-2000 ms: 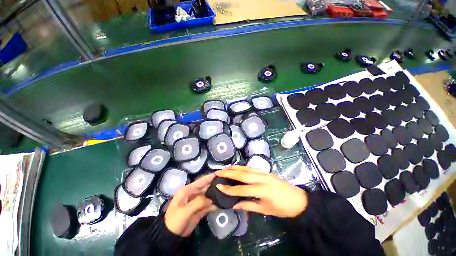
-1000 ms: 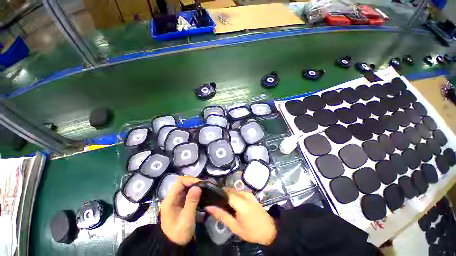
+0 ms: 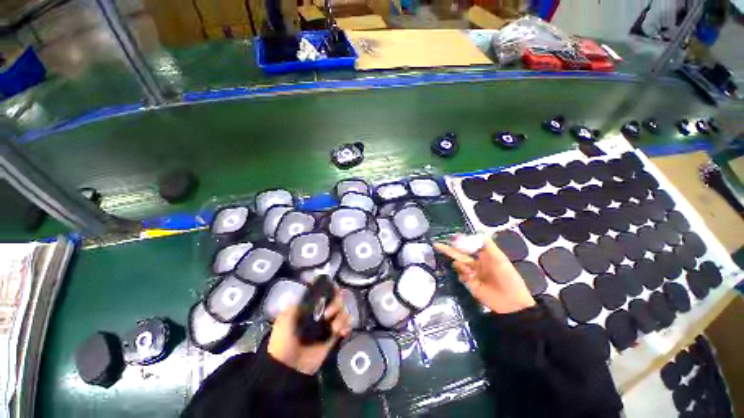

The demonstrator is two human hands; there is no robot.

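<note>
My left hand holds a black rounded-square unit, tilted on edge, above the near part of the pile. My right hand is at the white glue bottle, between the pile and the white sheet; its fingers partly cover the bottle, and whether they grip it is not clear. Many black housings with grey faces, such as this one, lie heaped on clear plastic. Several show a pale central ring.
Black covers lie in rows on a white liner sheet at right. Units such as this one sit along the green belt. Two stand near left, beside newspapers. A blue bin and metal post are beyond.
Both hands were together on the black unit. My right hand has left it and moved right to the glue bottle. My left hand keeps the unit and has turned it on edge.
</note>
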